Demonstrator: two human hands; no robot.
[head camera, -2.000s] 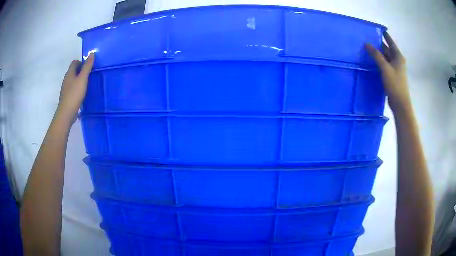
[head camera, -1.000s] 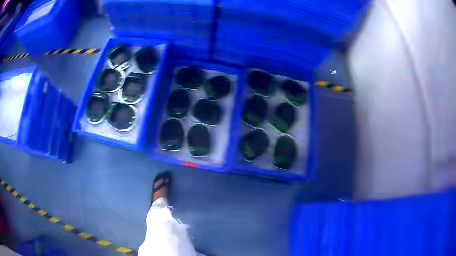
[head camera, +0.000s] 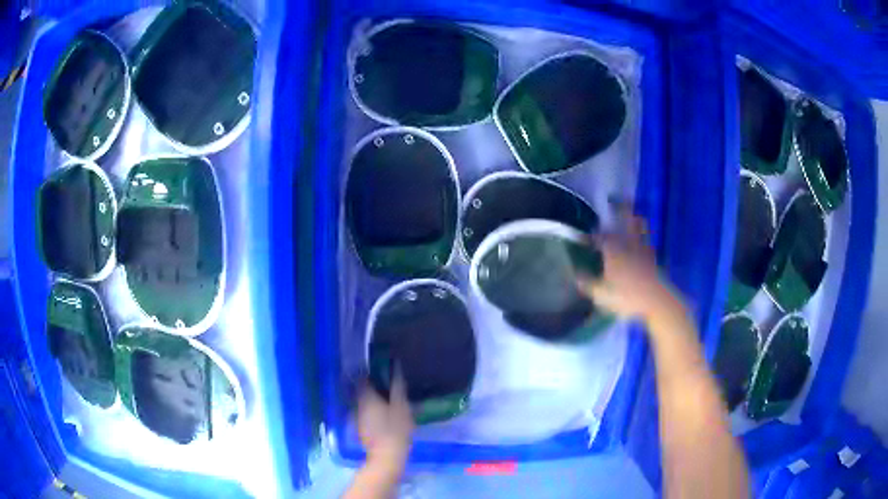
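Note:
Oval green-and-dark panel parts lie on a white liner sheet (head camera: 536, 395) in the middle blue crate (head camera: 419, 456). My right hand (head camera: 623, 268) is shut on the right end of one oval panel (head camera: 536, 283), tilted and overlapping the panel above it. My left hand (head camera: 388, 419) is blurred at the lower edge of the lower-left panel (head camera: 424, 341); its fingers lie over that panel's rim, and whether it grips it cannot be told. Other panels (head camera: 402, 200) lie in the same crate.
A left crate (head camera: 277, 292) and a right crate (head camera: 842, 322) flank the middle one, each with several oval panels on white liner. A red mark (head camera: 492, 468) is on the middle crate's near rim. Blue plastic with pale patches (head camera: 823, 468) is at lower right.
The view has moved from the tall crate stack, past the three crates on the floor, to close above them. Both hands are now in the middle crate, and my right hand has taken hold of a panel.

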